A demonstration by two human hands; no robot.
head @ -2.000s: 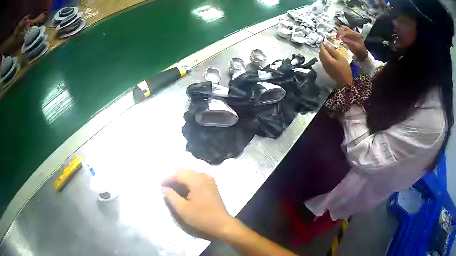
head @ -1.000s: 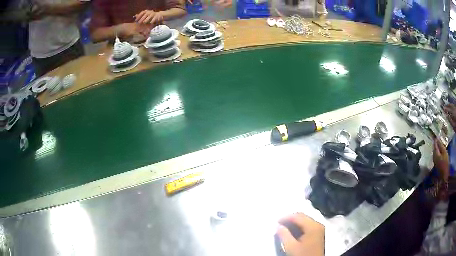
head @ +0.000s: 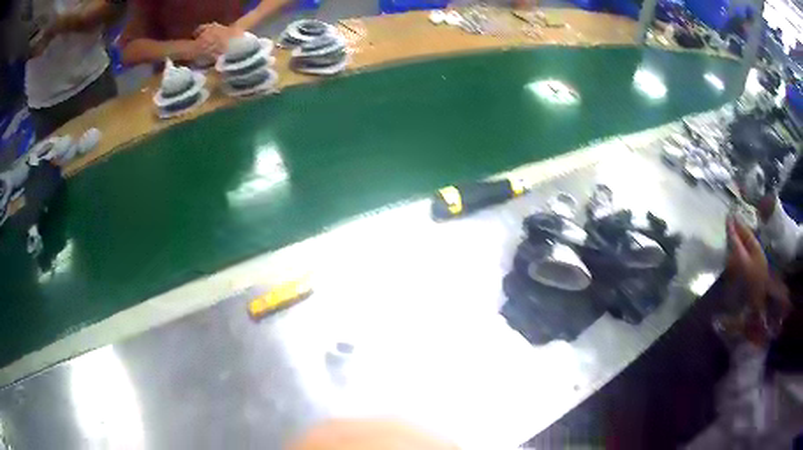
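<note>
Black figure parts (head: 550,308) with grey-white hollow cups lie in a heap on the metal bench, right of centre. A small white item (head: 340,352), perhaps the glue bottle, is lost in glare in the middle of the bench. A yellow cutter (head: 280,299) lies near the belt edge. A black-and-yellow handled tool (head: 478,198) lies farther right along that edge. My right hand (head: 370,435) is a blurred patch cut off by the bottom edge; its fingers cannot be made out. My left hand is out of the picture.
A green belt (head: 370,141) runs beyond the bench. Striped hat-shaped parts (head: 246,66) are stacked on the wood-coloured table, with a person's hands behind them. A black figure (head: 37,198) is at the far left. Another person's hand (head: 748,255) is at the right, near small white parts (head: 700,158).
The view has swung left from the neighbour. My right hand has dropped to the bottom edge. The heap shows fewer black figures than before.
</note>
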